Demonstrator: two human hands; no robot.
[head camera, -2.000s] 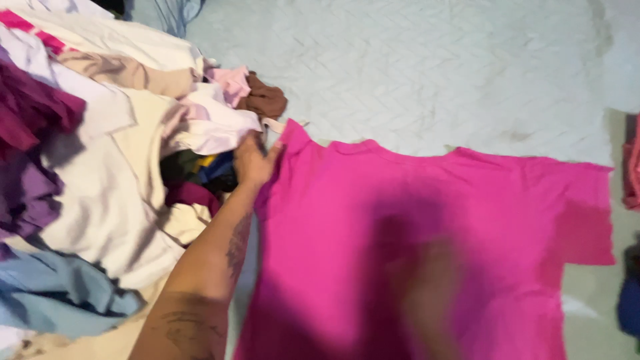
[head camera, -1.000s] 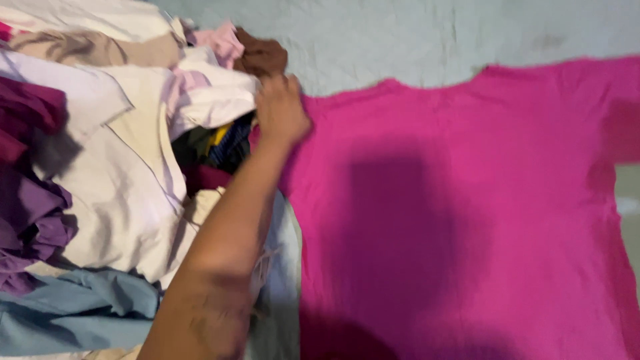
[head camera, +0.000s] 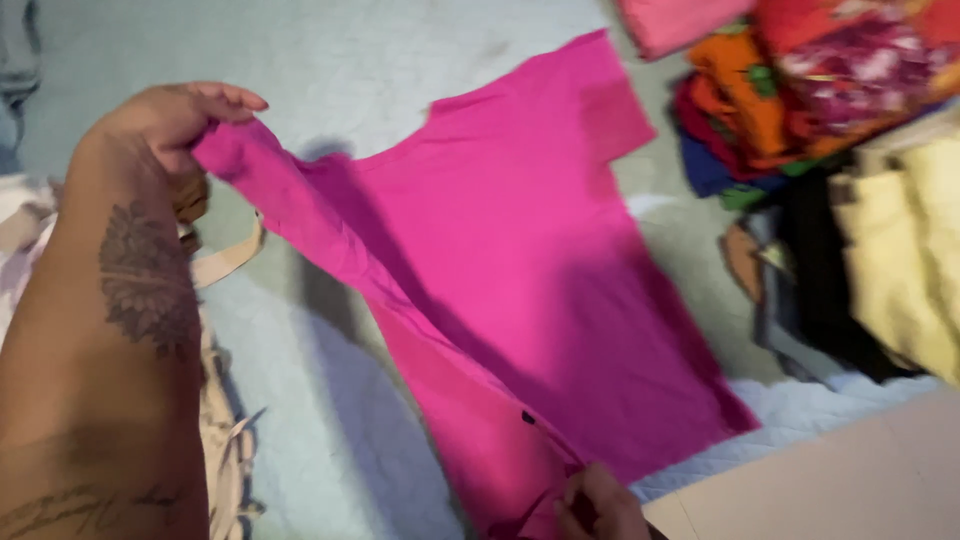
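Observation:
A bright pink short-sleeved shirt (head camera: 480, 225) lies partly spread on a pale blue quilted cover, with its left side lifted and folding inward. My left hand (head camera: 199, 120) grips that side near the sleeve, raised above the cover at the upper left. Down at the bottom, my right hand (head camera: 600, 506) pinches the shirt's edge near the hem. A small dark tag or mark (head camera: 528, 417) shows on the lifted edge between my hands.
Folded colourful clothes (head camera: 847, 75) are stacked at the upper right, with black and pale yellow garments (head camera: 900, 247) below them. Loose pale clothes (head camera: 221, 442) lie at the left, partly behind my forearm. A pale tiled surface (head camera: 825, 472) borders the quilted cover (head camera: 285, 450) at the lower right.
The shirt lay flat before; its left side is now raised and folded over. My left hand has lifted with the sleeve side. The view has shifted to the right.

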